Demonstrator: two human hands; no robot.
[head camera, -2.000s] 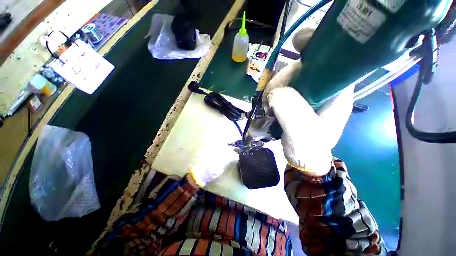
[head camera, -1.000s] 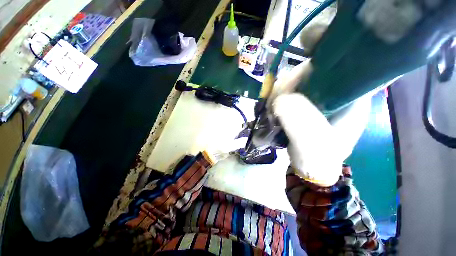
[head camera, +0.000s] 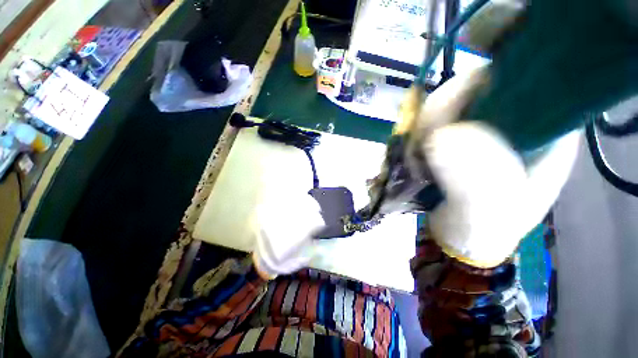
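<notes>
A flat black corded unit (head camera: 334, 210) lies on or just over the cream work pad (head camera: 231, 203). Its black bundled cord (head camera: 288, 133) lies at the pad's far left. My left hand (head camera: 285, 220), in a white glove, holds the unit by its left side. My gloved right hand (head camera: 476, 185) is shut around the tool below the large dark green machine head (head camera: 559, 70). The metal tip assembly (head camera: 395, 182) points left, its end at the unit's right edge. A tan grip with a teal line (head camera: 408, 112) stands beside it. The tip and right fingers are blurred and partly hidden.
A squeeze bottle (head camera: 304, 52) and a white bench machine (head camera: 388, 63) stand behind the pad. The dark green conveyor (head camera: 133, 168) at left bears two clear plastic bags (head camera: 59, 301), one with a black item. A paper card (head camera: 68, 103) hangs at its far edge.
The machine head and my right hand have moved right. The unit, seen edge-on a second ago, now shows a flat face. My left hand is more fully in view beside it.
</notes>
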